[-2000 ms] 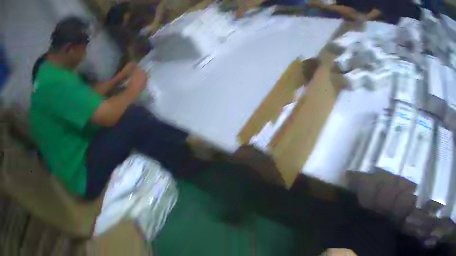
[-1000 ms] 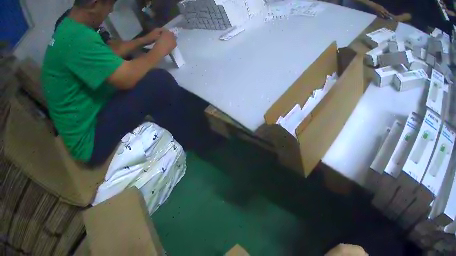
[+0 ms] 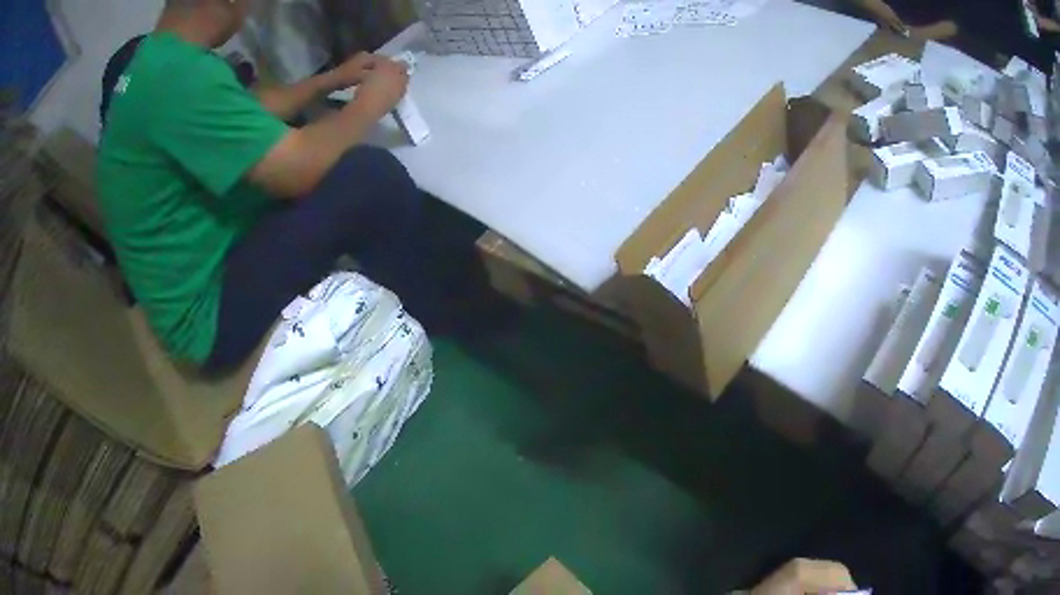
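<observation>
A small part of a hand, which looks like my left hand [image 3: 804,575], shows at the bottom edge right of centre. A thin white edge lies beside it; its grip is cut off by the frame. My right hand is not in view. Long white retail boxes [image 3: 986,331] with blue lettering and a green mark stand in stacked rows at the right. A narrow brown open carton [image 3: 773,262] sits at the table edge, left of the rows, with thin white pieces [image 3: 718,233] standing inside.
Small white cartons [image 3: 955,174] are heaped behind the rows. A person in green [image 3: 192,163] sits at the left, holding a white piece. A bulging white bag [image 3: 349,372], a brown floor carton [image 3: 279,511] and stacked cardboard are lower left. Part of another person shows at the upper right.
The view has steadied and turned since the blurred oldest frame. Since one second ago it has shifted slightly, and a white edge now shows beside the hand at the bottom.
</observation>
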